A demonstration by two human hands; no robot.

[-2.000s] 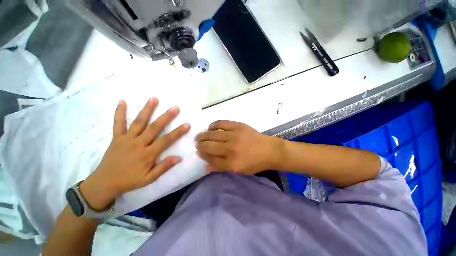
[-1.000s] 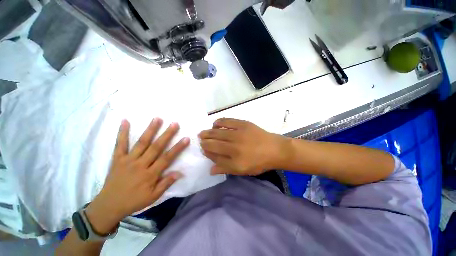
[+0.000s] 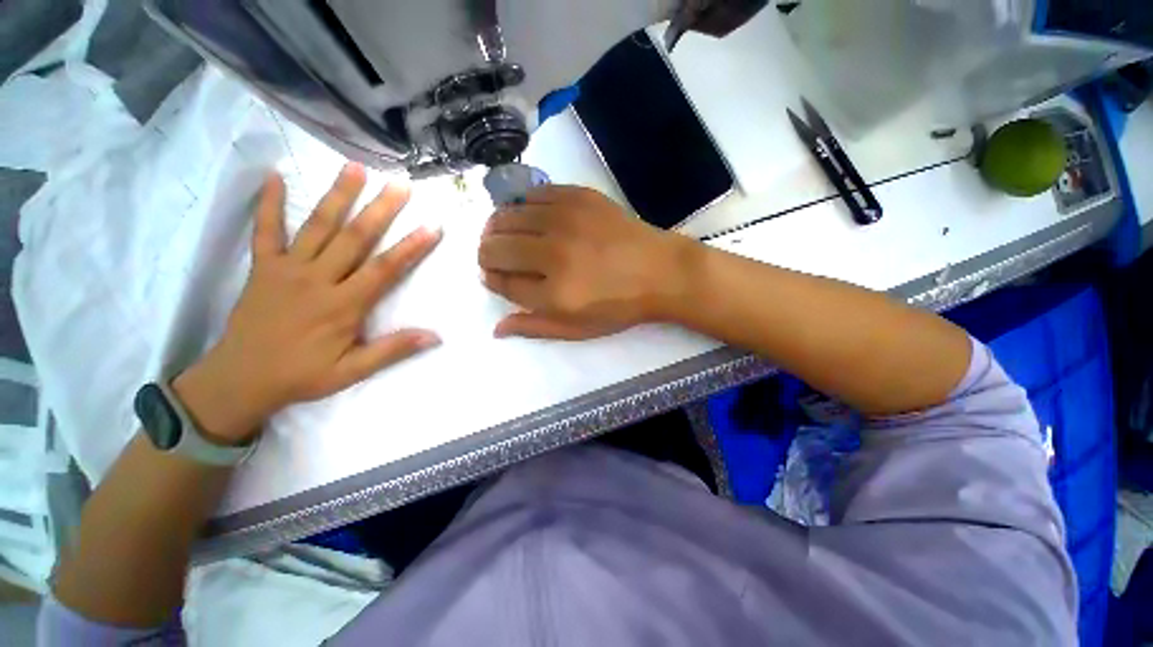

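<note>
The white fabric panel (image 3: pixel 114 272) spreads over the left of the white table and under the sewing machine head (image 3: pixel 379 63). Its edges are hard to tell from the table in the glare. My left hand (image 3: pixel 310 297) lies flat on it with fingers spread. My right hand (image 3: pixel 575 263) is palm down just below the needle area, fingers together and bent, fingertips at the cloth's right part. Whether it pinches the cloth is hidden. The round grey guide (image 3: pixel 511 185) shows just above my right fingers.
A smartphone (image 3: pixel 658 133) lies right of the machine head, with black thread snips (image 3: pixel 835 164) beyond it. A green round fruit (image 3: pixel 1023 157) sits at the table's right end. The measuring tape edge (image 3: pixel 506 440) runs along the front. A blue crate (image 3: pixel 1049 417) stands at the right.
Both hands have moved up towards the machine head, and the white fabric has moved with them. The table's front edge and tape now show below the hands. The left hand stays spread.
</note>
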